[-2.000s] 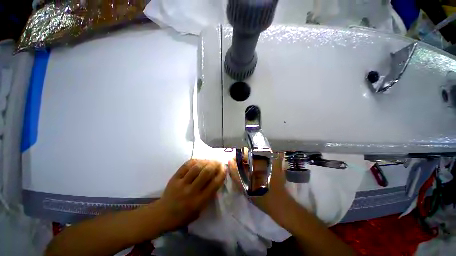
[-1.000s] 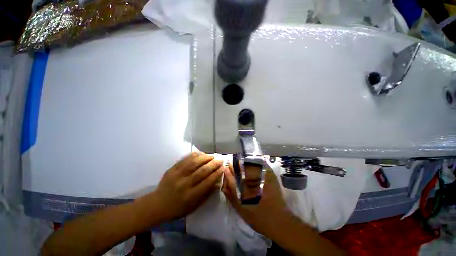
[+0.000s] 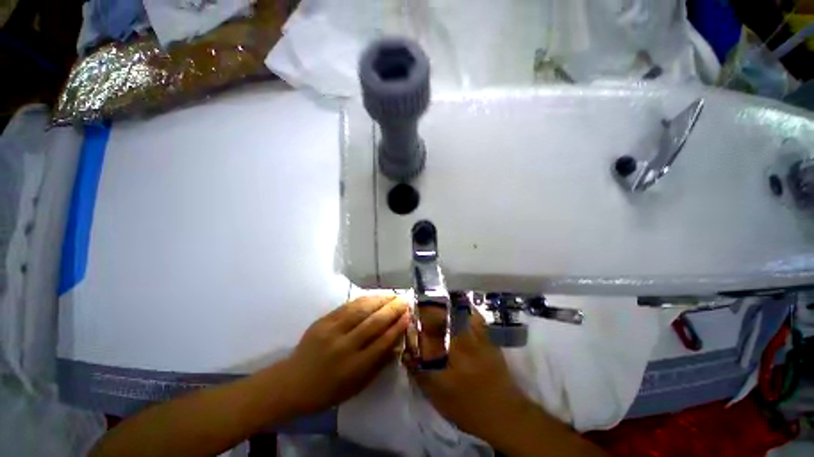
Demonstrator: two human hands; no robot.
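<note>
A white fabric piece lies under both hands at the needle area and hangs over the table's front edge. My left hand is on the fabric left of the lever guard, fingers together, fingertips in the bright light. My right hand is on the fabric, partly behind the shiny take-up lever guard. The fingertips of both hands are close together. The needle and presser foot are hidden. The sewing machine head stretches to the right, with a grey ribbed post on top.
Blue tape marks the table's left end. A brown plastic-wrapped package lies behind the table. Red and black snips lie right of the needle area. Red-handled scissors are at the right edge. Red plastic shows below right.
The view has shifted, so the machine sits lower and more of the back shows. My fingertips have stayed close together at the needle area, with the right hand further behind the guard.
</note>
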